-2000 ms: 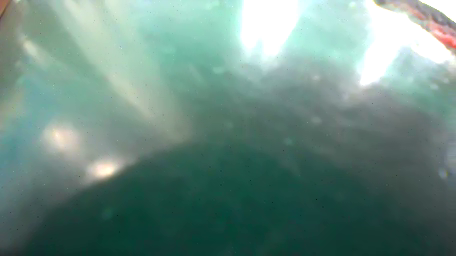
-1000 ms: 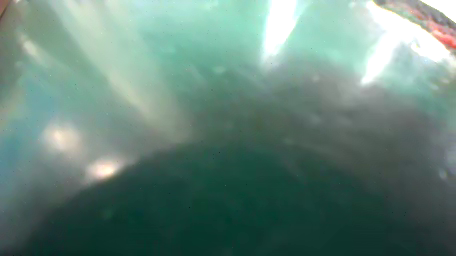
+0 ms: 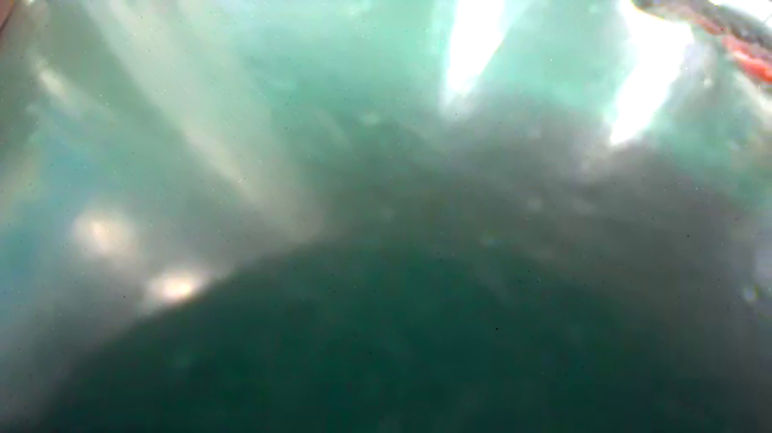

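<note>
A blurred, shiny green surface [image 3: 381,338] fills nearly the whole head view, very close to the camera. Its lower part is dark green, and its upper part is paler with bright white reflections. Neither my left hand nor my right hand is in view. No tool or part can be made out.
A dark and red edge of something [image 3: 728,41] shows at the top right corner; I cannot tell what it is. A small brownish patch is cut off at the top left corner. Two blurred bright spots lie at the left.
The white reflection at the top right looks broader than a second ago. The top centre reflection is narrower than two seconds ago. Otherwise the view is almost the same.
</note>
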